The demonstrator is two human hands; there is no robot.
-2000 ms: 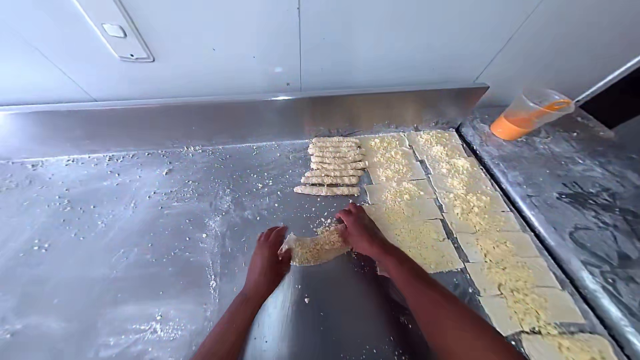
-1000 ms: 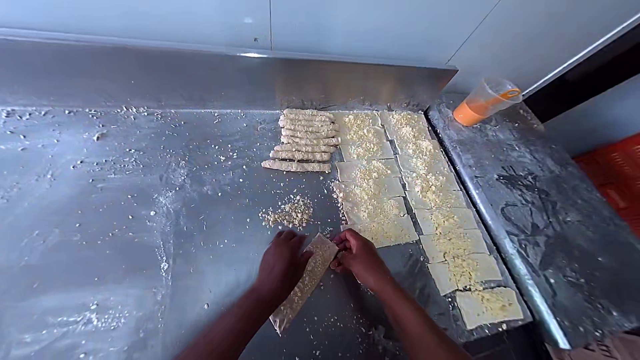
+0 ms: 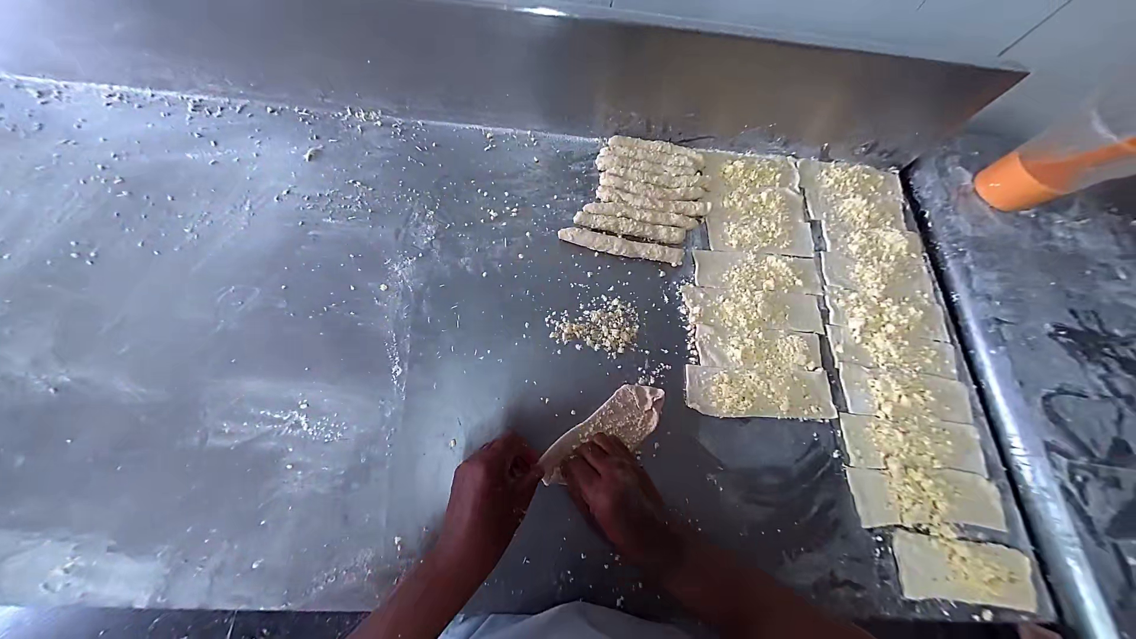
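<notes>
A crumb-coated strip of dough (image 3: 612, 426) lies slantwise on the metal worktop near its front. My left hand (image 3: 497, 475) pinches the strip's lower left end between its fingers. On the lower part of the same strip are the bent fingers of my right hand (image 3: 612, 488), touching its surface; its far end is free. Beyond the strip lies a small heap of pale crumbs (image 3: 603, 326). Several crumb-coated dough sticks (image 3: 621, 246) rest side by side farther back. To their right, two columns of flat dough pieces (image 3: 710, 390) carry grated, cheese-like crumbs down the middle.
The steel worktop (image 3: 266, 355) has scattered crumbs and flour, with a raised metal backsplash (image 3: 497, 67) behind. A metal edge strip (image 3: 1021, 444) separates it from a darker surface at right, where a clear plastic container with orange contents (image 3: 1021, 177) stands.
The dough strip was first held at both ends over the crumbs; it now lies nearer the front edge. A heap of crumbs shows where it was. My right hand has moved down along the strip.
</notes>
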